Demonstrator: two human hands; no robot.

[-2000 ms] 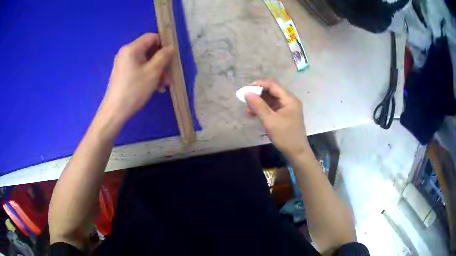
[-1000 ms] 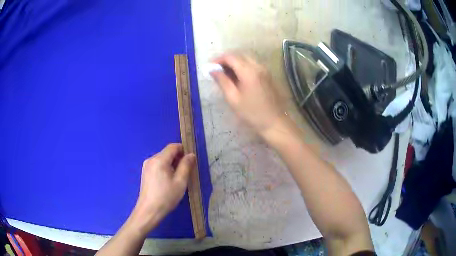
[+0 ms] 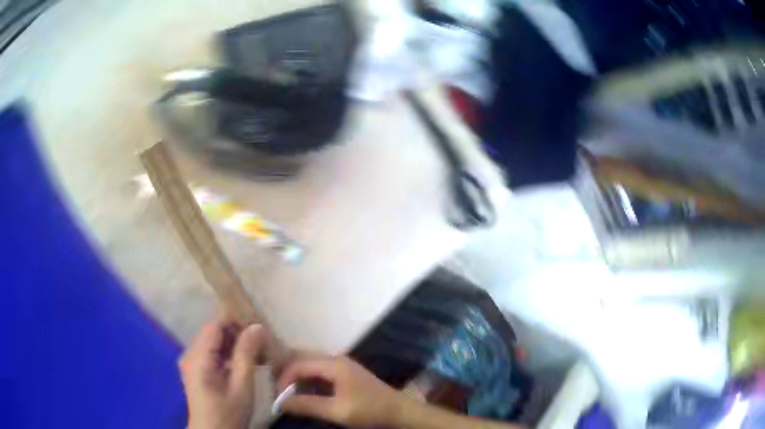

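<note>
The short wooden ruler (image 3: 197,233) slants over the table to the right of the blue cloth, blurred. My left hand (image 3: 225,369) grips its near end. My right hand (image 3: 344,392) is right beside it, with the white tailor's chalk (image 3: 285,399) pinched in its fingers. The royal-blue garment fabric (image 3: 71,293) lies flat at the left. The printed strip (image 3: 247,224) lies on the table just right of the ruler.
The electric iron (image 3: 252,117) stands at the upper left of the worktable (image 3: 352,226). Black-handled fabric shears (image 3: 457,180) lie near the table's right edge. Dark navy cloth scraps (image 3: 537,100) hang beyond them. A dark bag-like thing (image 3: 436,327) is below the edge.
The view has swung right and blurs. My left hand has lifted the ruler off the cloth, holding it at one end. My right hand has come close to the left, still with the chalk.
</note>
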